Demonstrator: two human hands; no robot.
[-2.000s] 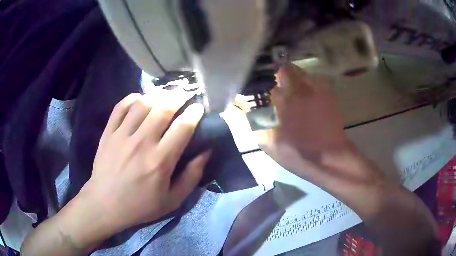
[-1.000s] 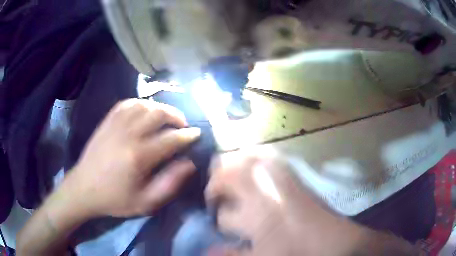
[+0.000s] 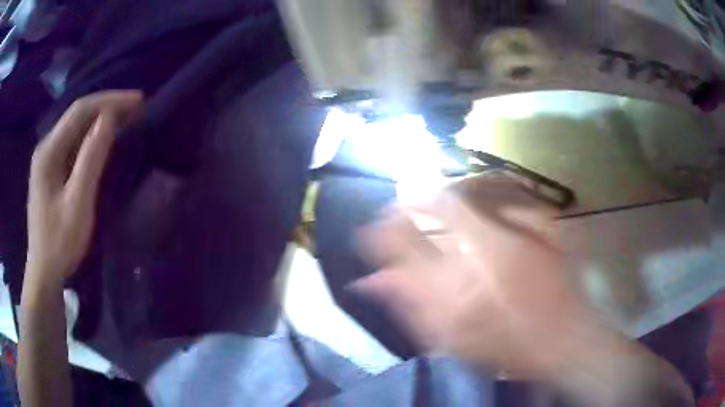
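Observation:
The dark main fabric point(image 3: 215, 215) lies in large folds left of the needle area. Grey-blue fabric point(image 3: 230, 370) shows along its lower edge. My left hand point(image 3: 75, 183) is at the far left on the dark folds, fingers bent; whether it grips cloth is unclear. My right hand point(image 3: 477, 270) is blurred, over a smaller dark fabric piece point(image 3: 350, 246) below the needle area; its fingertips are too blurred to tell a grip. The presser foot and needle are lost in the lamp glare.
The whitish-grey machine head point(image 3: 381, 48) hangs over the top centre. Black thread snips point(image 3: 536, 181) lie on the yellowish machine bed point(image 3: 588, 147) right of the needle. A brown-edged slide plate opening point(image 3: 306, 215) shows between the cloths. Red patterned material point(image 3: 713, 338) is at the right edge.
My left hand has moved from near the needle to the far left. The dark cloth has spread apart, uncovering white table and the brown-edged opening. My right hand has moved up and right.

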